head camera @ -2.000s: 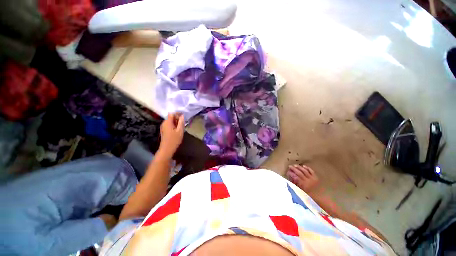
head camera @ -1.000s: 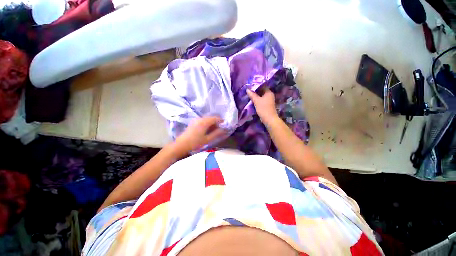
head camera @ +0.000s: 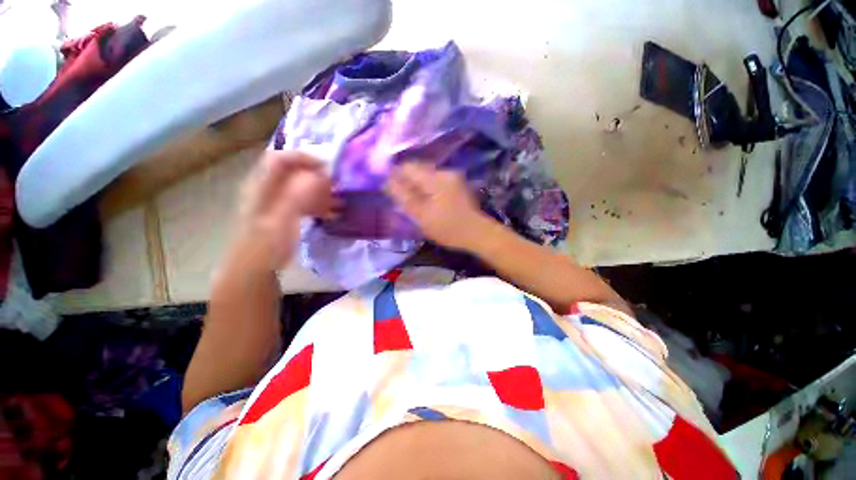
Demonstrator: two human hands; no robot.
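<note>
The purple garment [head camera: 375, 122] lies crumpled on the pale worktable in front of me, with shiny purple, lilac and grey-black floral parts. Its lilac cloth hangs at the table's front edge. My left hand [head camera: 286, 202] is blurred at the garment's left side, and I cannot tell whether it grips the cloth. My right hand [head camera: 427, 199] lies over the purple part near the middle, also blurred, with its fingers pointing left. I cannot tell whether it grips cloth.
A long white padded sleeve board [head camera: 206, 89] stands above the table [head camera: 648, 206] at the upper left. Dark red fabric [head camera: 70, 84] lies behind it. A flat black rectangle [head camera: 664, 73] and an iron [head camera: 718, 112] are at the right, beside grey cloth [head camera: 809, 178].
The jeans-clad legs seen at first on the left are gone. Both hands have moved left over the garment, whose purple part is now spread further left over the lilac cloth.
</note>
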